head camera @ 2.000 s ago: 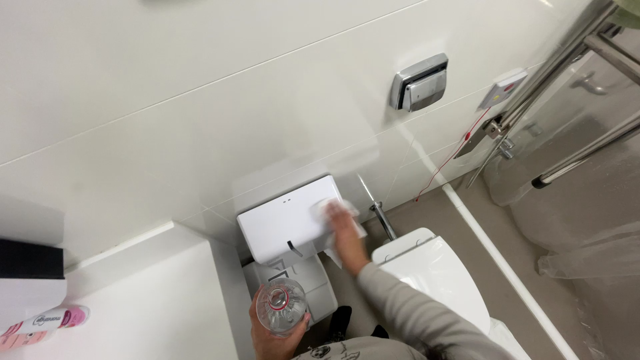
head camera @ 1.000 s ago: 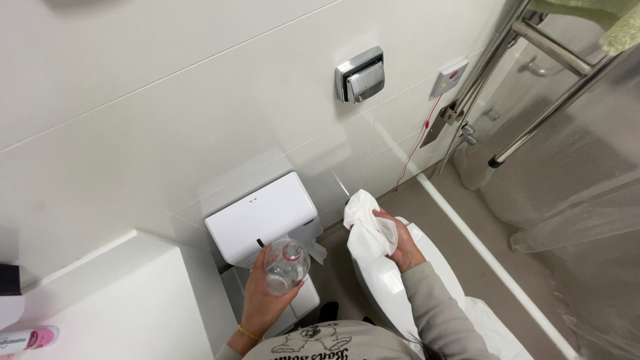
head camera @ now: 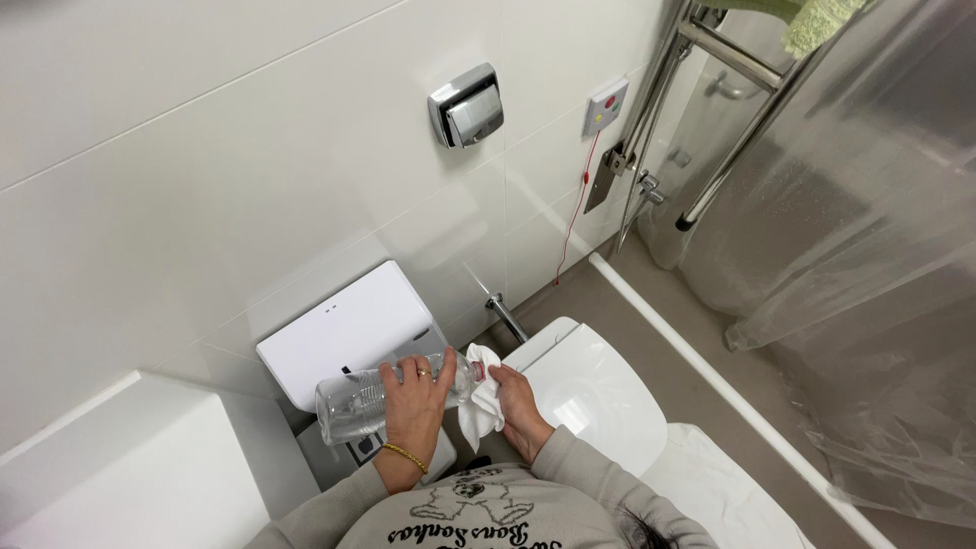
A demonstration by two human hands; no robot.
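Note:
A clear plastic bottle point(head camera: 352, 404) lies tilted on its side in my left hand point(head camera: 415, 404), which is wrapped round it near the shoulder. Its mouth, with a red ring at the neck, points right against a crumpled white paper or cloth wipe point(head camera: 479, 412). My right hand point(head camera: 524, 408) holds that wipe between thumb and fingers at the bottle's mouth. Behind the bottle is a white wall dispenser point(head camera: 351, 320). Just right of my right hand is the white toilet point(head camera: 602, 396) with its lid down.
A white basin or counter point(head camera: 137, 473) fills the lower left. A chrome holder point(head camera: 467, 107) and an alarm panel point(head camera: 606, 107) with a red cord are on the wall. Steel grab rails point(head camera: 732, 57), a clear shower curtain point(head camera: 862, 305) and a white floor strip point(head camera: 724, 381) are at the right.
Both hands have come together. The bottle has tipped onto its side, and its mouth now meets the wipe. Two seconds ago my right hand was at the dispenser's right side.

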